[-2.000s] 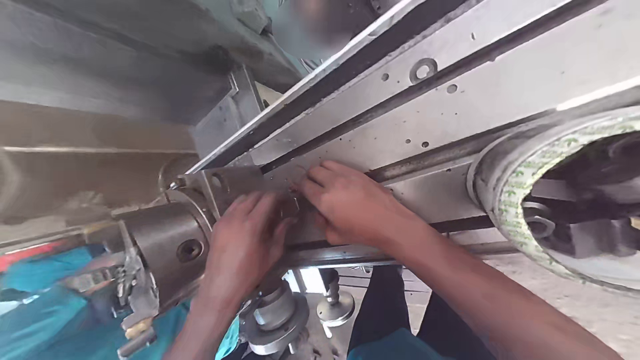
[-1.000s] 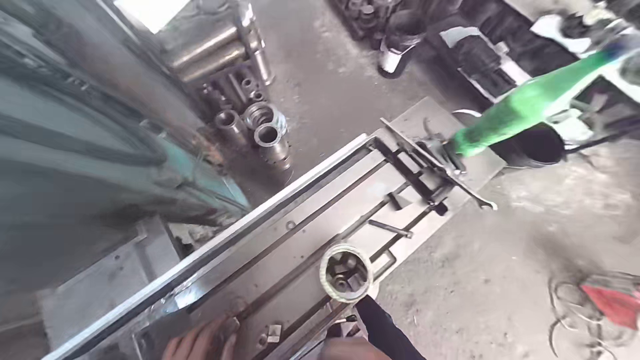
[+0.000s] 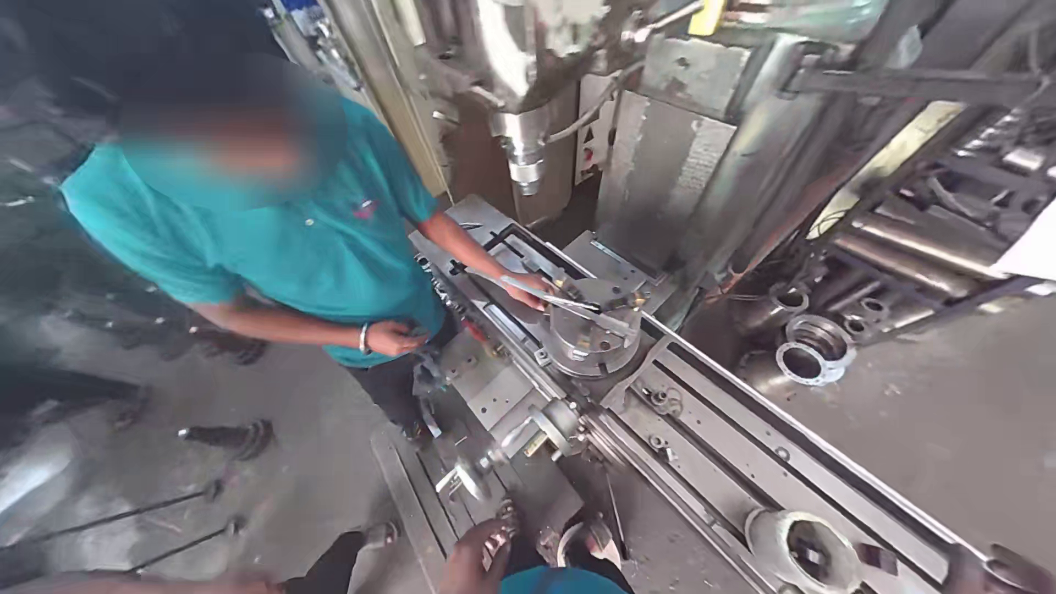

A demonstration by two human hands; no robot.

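Observation:
At the bottom edge, beside my teal shirt, is my left hand [image 3: 478,561], fingers bent near small shiny pieces; whether it holds them is unclear. My right hand does not show. Across the milling machine table [image 3: 742,429], a person in a teal shirt [image 3: 305,239] rests one hand by a long metal bar [image 3: 544,293] over a round chuck-like fixture [image 3: 590,338]. Their other hand is near their waist. Loose nuts and washers [image 3: 660,402] lie on the slotted table. A metal ring-shaped part [image 3: 804,549] stands nearer its lower right end.
The machine's spindle [image 3: 525,161] hangs above the far part of the table. Crank handles [image 3: 470,478] stick out at the near side. Hollow metal cylinders [image 3: 813,359] stand on the floor at right. Part of another blurred arm [image 3: 148,582] crosses the bottom left.
The view has swung widely, bringing the person in teal and the spindle into sight. My two hands were together at the slotted table two seconds ago; now one shows near my body.

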